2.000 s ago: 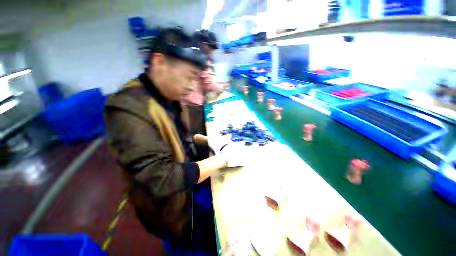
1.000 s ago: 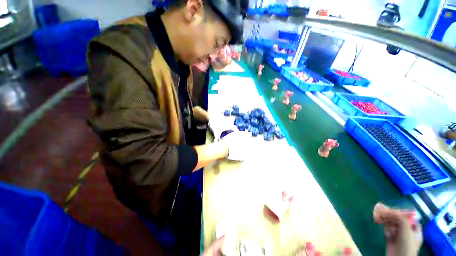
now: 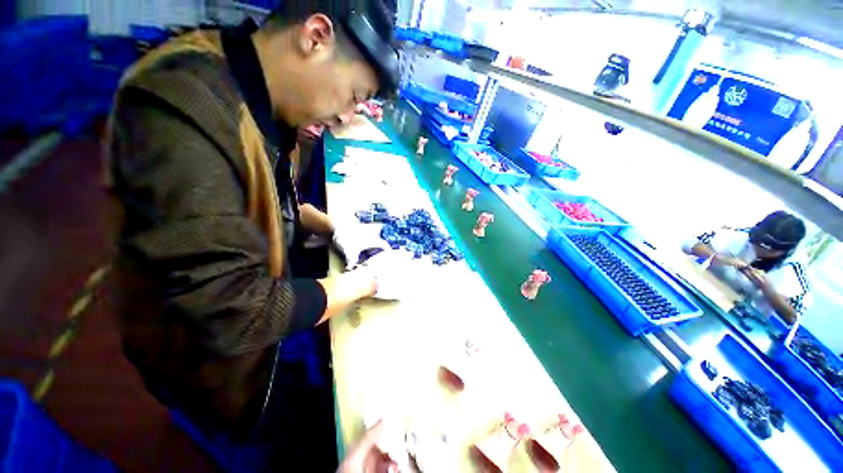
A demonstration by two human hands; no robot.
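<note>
My left hand (image 3: 368,453) is bare, at the bottom edge and mostly cut off; a blurred whitish thing lies beside its fingers, and I cannot tell whether it is held. My right hand is out of the picture. A flesh-pink figure part (image 3: 451,378) lies on the pale bench cover with its dark open end showing. Two more figure parts (image 3: 500,445) with red-pink tops lie at the bottom, close together.
A worker (image 3: 199,222) stands at the left, gloved hand by a heap of dark pieces (image 3: 413,233). Figure parts (image 3: 534,284) stand spaced along the green belt (image 3: 592,374). Blue trays (image 3: 638,321) of dark or red pieces line its far side. Another person (image 3: 772,263) sits beyond.
My right hand, over the belt at lower right a second ago, has left the picture. The view has shifted right, bringing in the person beyond the belt and more trays.
</note>
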